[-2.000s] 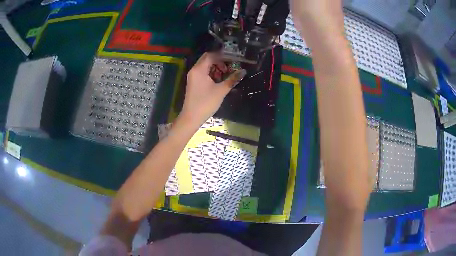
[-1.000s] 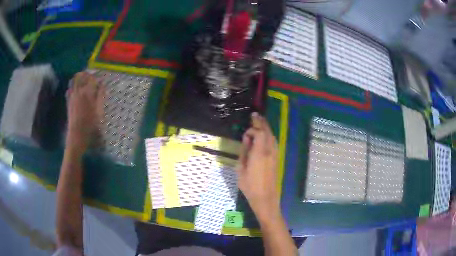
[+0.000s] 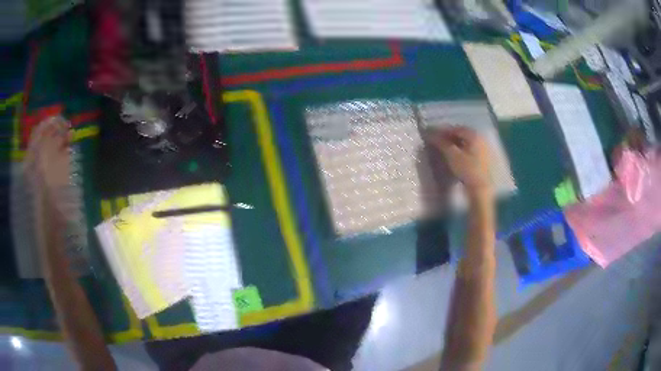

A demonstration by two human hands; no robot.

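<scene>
My right hand (image 3: pixel 464 156) is over the right one of two adjoining pale trays (image 3: pixel 370 174), fingers bent together; whether it holds a module cannot be told. My left hand (image 3: pixel 52 148) is blurred at the far left, over the upper part of the left component tray (image 3: pixel 78 217); its fingertips and anything in them cannot be made out. The black test fixture (image 3: pixel 156 109) stands between the hands, blurred, its red clamp handle (image 3: pixel 109 47) raised at the top edge. No hand touches the fixture.
Label sheets (image 3: pixel 210 268) with a yellow sheet (image 3: pixel 203 194) and a thin black stick (image 3: pixel 190 211) lie before the fixture. White rear trays (image 3: pixel 373 18) are behind. A blue crate (image 3: pixel 547 250) and a person's pink sleeve (image 3: pixel 616 210) are at right.
The view has swung right. My right hand has moved from beside the label sheets to the right trays. My left hand stays over the left tray. The red handle, hidden at first, shows in the later frames.
</scene>
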